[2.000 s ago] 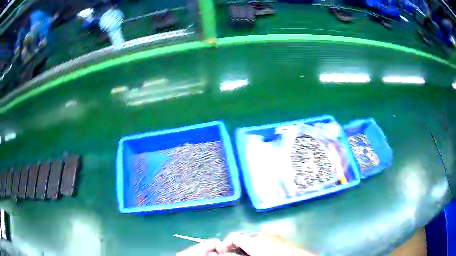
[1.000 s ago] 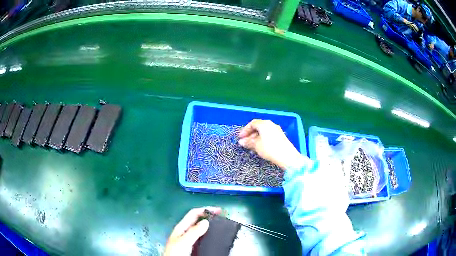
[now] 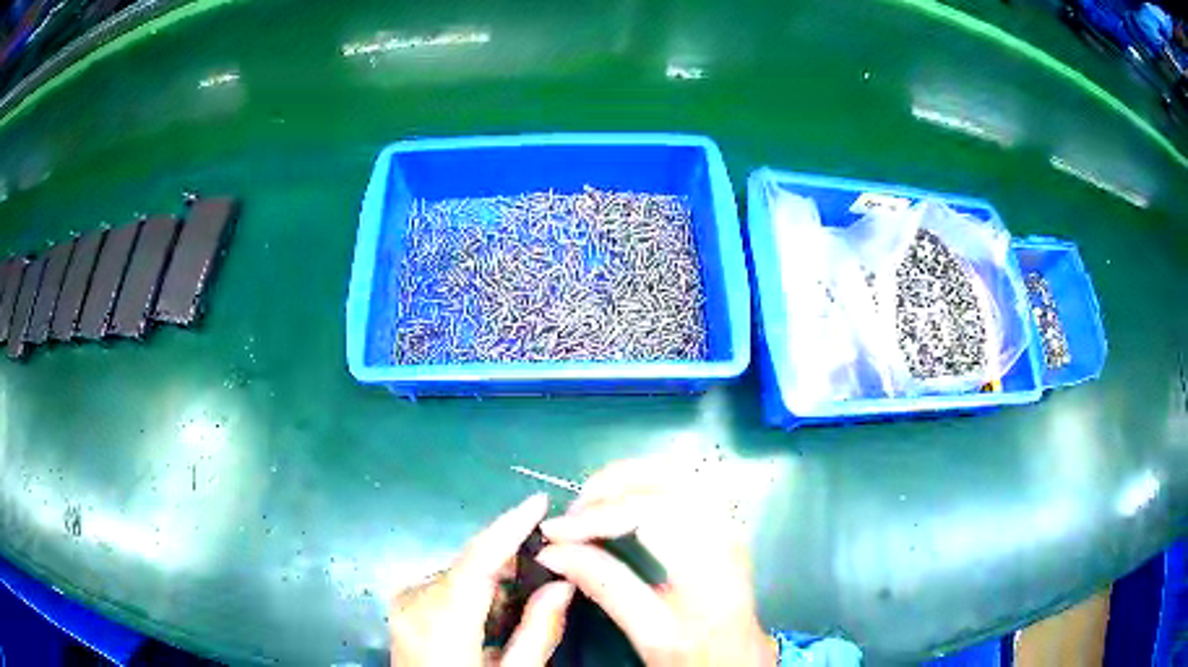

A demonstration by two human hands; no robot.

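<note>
A black plastic housing (image 3: pixel 528 573) is at the bottom centre, mostly hidden by my hands. My left hand (image 3: pixel 485 593) is closed around its left side. My right hand (image 3: pixel 658 554) is at its upper end, with fingertips together against it; any small part in them is too small to tell. The thin silver tip of the tweezers (image 3: pixel 545 478) shows just beyond my right hand. The large blue bin (image 3: pixel 547 374) with a heap of thin silver pins (image 3: pixel 560 280) stands ahead of my hands.
The middle blue bin (image 3: pixel 899 414) holds a clear bag (image 3: pixel 834 313) of small metal fittings. The smallest blue bin (image 3: pixel 1084 313) adjoins it at right. Dark housings (image 3: pixel 140 276) lie in a row at left. A blue box with tan cardboard (image 3: pixel 1062 635) is below the bench at lower right.
My right hand has left the large pin bin and come back to the housing in my left hand. The view has shifted, so the bins appear higher in the picture.
</note>
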